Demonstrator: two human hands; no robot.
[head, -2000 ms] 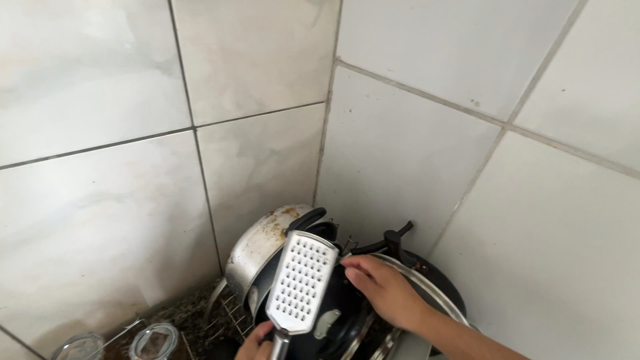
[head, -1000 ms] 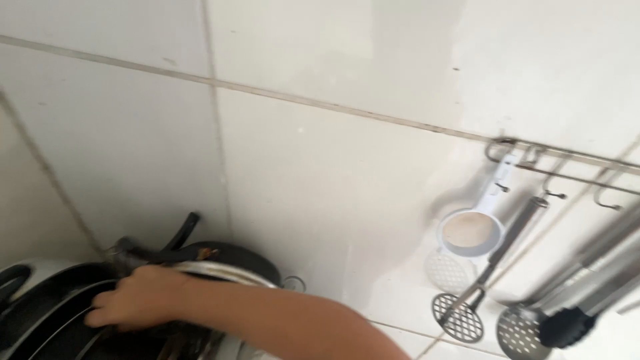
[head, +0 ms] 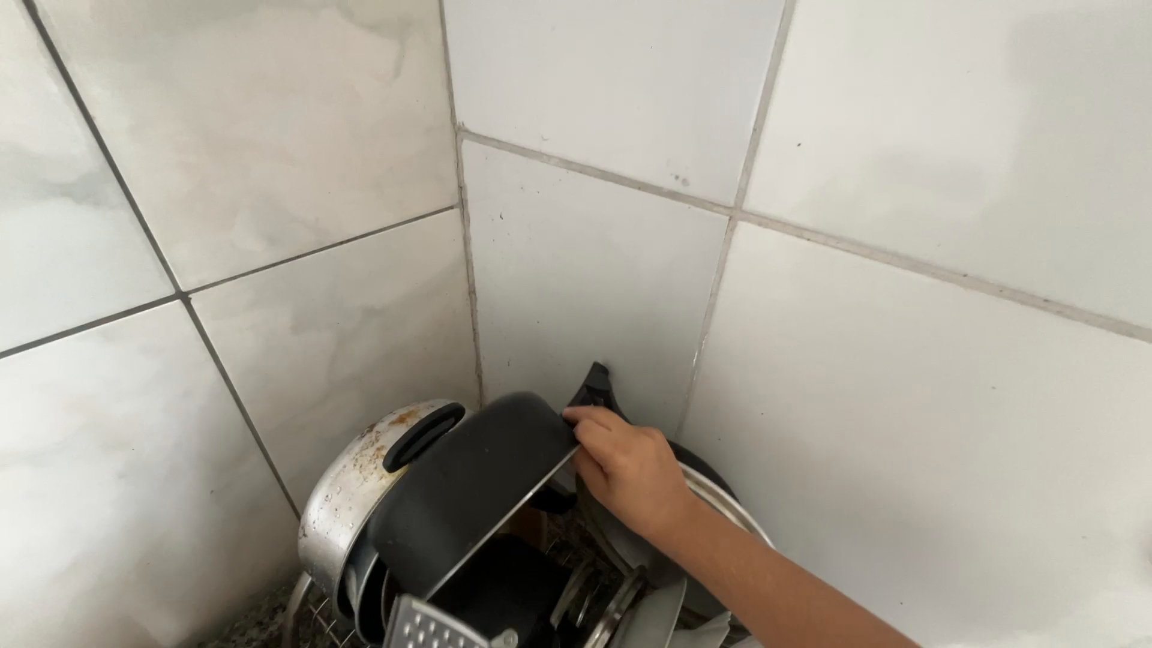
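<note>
My right hand [head: 634,468] grips the rim of a black cooking pan [head: 477,486], which is tilted on its side above the other cookware. Just left of it and partly behind it leans a stained aluminium pot [head: 346,504] with a black handle. A metal grater [head: 432,627] shows only in part at the bottom edge, in front of the black pan. My left hand is outside the view, so whether it holds the grater is hidden.
Two tiled walls meet in a corner behind the cookware. A large round pan with a pale rim [head: 724,495] leans behind my right wrist. Dishes and part of a wire rack [head: 324,621] are below, above a speckled stone surface [head: 256,623].
My right hand has taken hold of the black pan's rim, and the pan stands higher. The grater is lower in view, and my left hand has left it. The view swung right to hanging utensils and back.
</note>
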